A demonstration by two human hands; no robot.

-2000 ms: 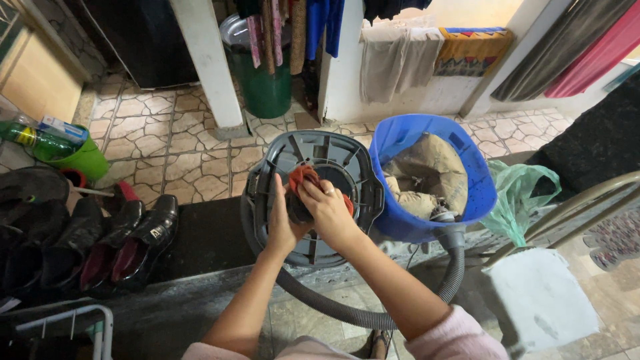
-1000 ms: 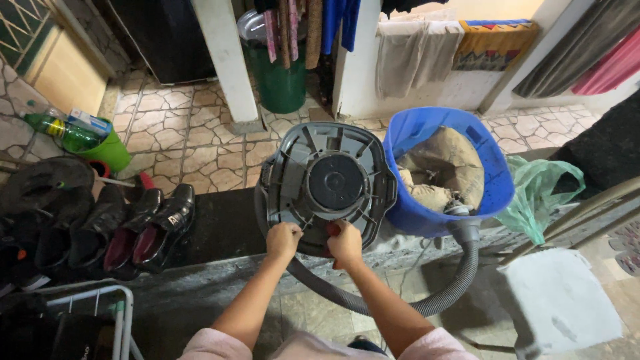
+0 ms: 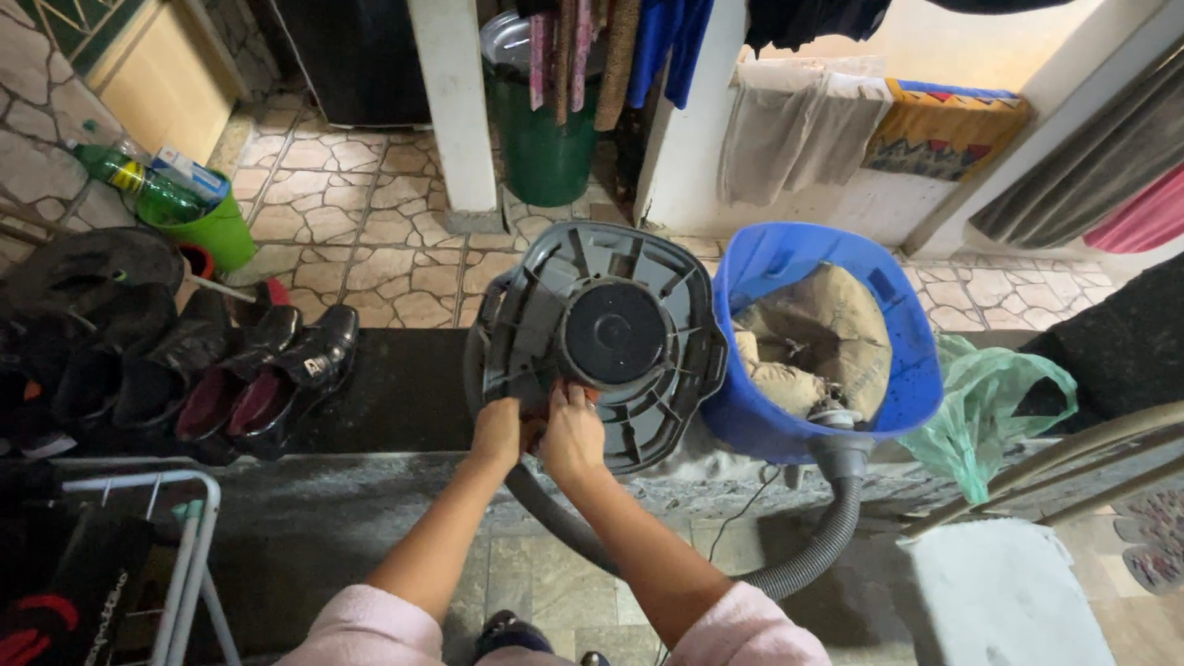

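A gray plastic vacuum cleaner head (image 3: 638, 425) lies underside up on the dark ledge, its round black filter part (image 3: 615, 333) at the centre. At its near edge, my left hand (image 3: 499, 435) and my right hand (image 3: 572, 430) are close together, both on a reddish-orange cloth (image 3: 534, 428), which the fingers partly hide. To the right stands a blue vacuum tank (image 3: 823, 448) with a dusty beige filter bag (image 3: 837, 319) inside. A gray corrugated hose (image 3: 832, 536) joins the tank's near side and curves below the head.
Black shoes (image 3: 296, 379) line the ledge at left, near a lime-green bucket (image 3: 227, 236) holding bottles. A green plastic bag (image 3: 980, 416) lies right of the tank. A white padded seat (image 3: 1008, 592) is at lower right, a white metal rack (image 3: 199, 518) at lower left.
Two seconds ago both hands were over the head's centre with the reddish cloth. They have moved to its near edge, and the round black part now shows.
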